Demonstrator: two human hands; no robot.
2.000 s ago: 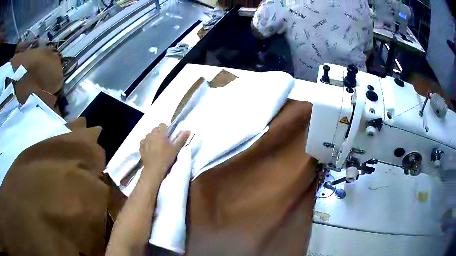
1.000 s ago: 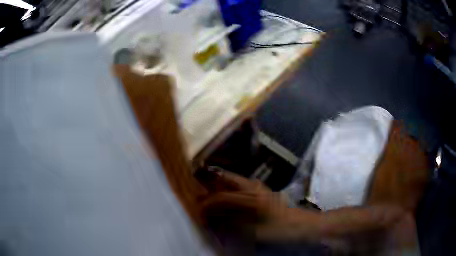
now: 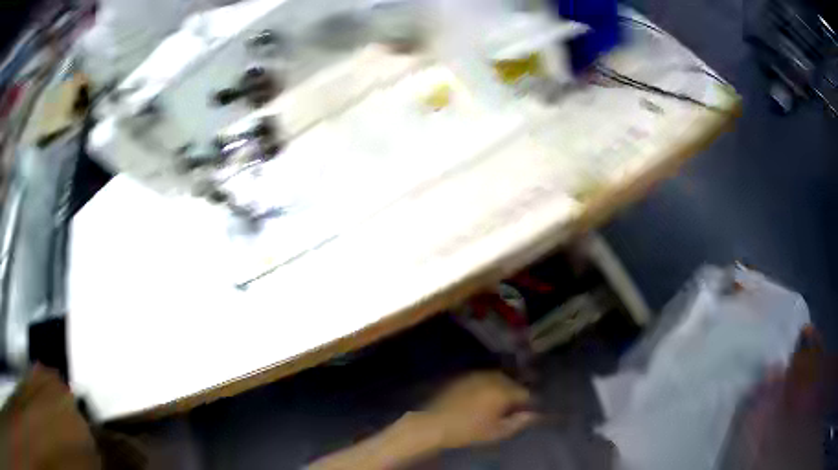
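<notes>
The picture is strongly blurred. My left hand (image 3: pixel 487 406), judged by its forearm coming from the lower left, is below the table's front edge. Its fingers look curled, and I cannot tell whether it grips anything. A white lining piece (image 3: pixel 703 372) hangs or lies at the lower right, apart from this hand. A reddish-brown blur (image 3: pixel 798 395) borders the white piece; I cannot tell whether it is panel or skin. I make out no clear right hand.
The white sewing table (image 3: pixel 175 307) has a wooden front edge. The sewing machine (image 3: pixel 170 124) is at the upper left. A blue thing (image 3: pixel 590 35) hangs near the table's back right. Brown material (image 3: pixel 41 427) is at the lower left. Dark floor lies right.
The view has swung right from the machine front. The large white and brown sheet at the left has left view, uncovering the table. The arm reaching in from the right is gone; one now enters lower left.
</notes>
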